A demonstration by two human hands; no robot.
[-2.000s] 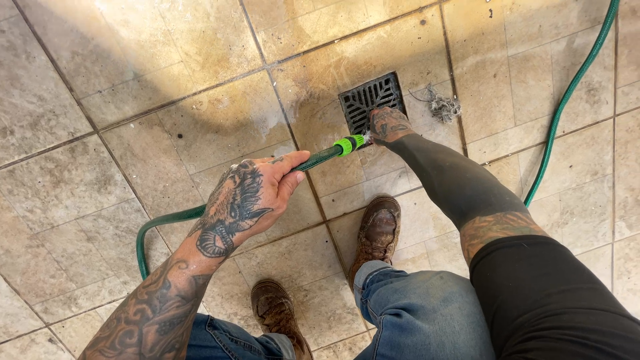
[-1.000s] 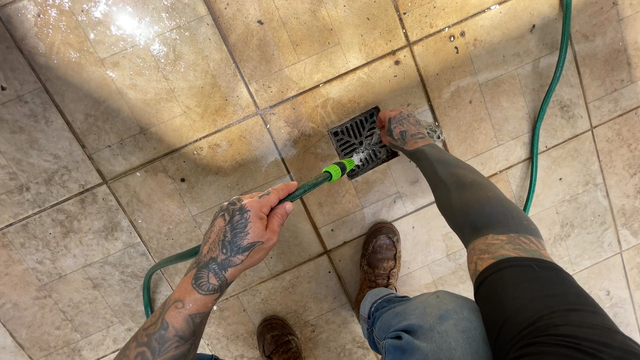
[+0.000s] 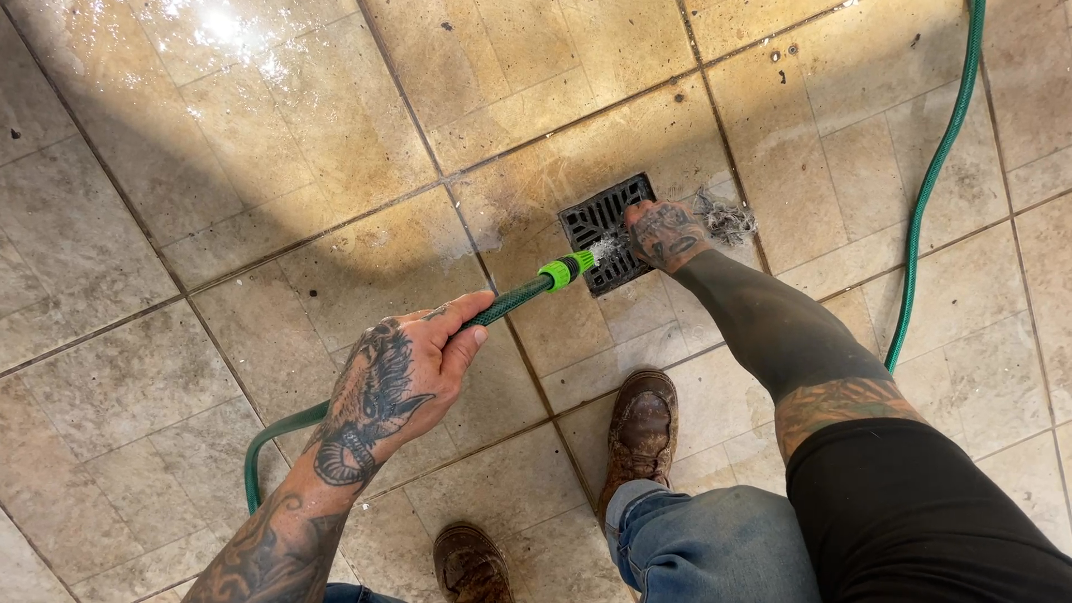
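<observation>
My left hand (image 3: 398,381) is closed around a green garden hose (image 3: 517,300) a short way behind its bright green hose connector (image 3: 568,270). Water sprays from that end onto a dark square floor drain grate (image 3: 596,219). At the grate's right side is my right hand (image 3: 667,234), its fingers curled down on the bars; whether they grip the grate or something on it is hidden. A clump of grey, stringy debris (image 3: 727,219) lies on the tile just right of my right hand.
Tan floor tiles (image 3: 377,260) with dark joints surround the drain, wet and shining at upper left. The hose also runs down the right side (image 3: 921,201). My brown boots (image 3: 643,423) stand below the drain. Small dark specks dot the floor.
My right hand has shifted from the lower right corner of the grate to higher along its right side. The hose end stays by the grate in my left hand.
</observation>
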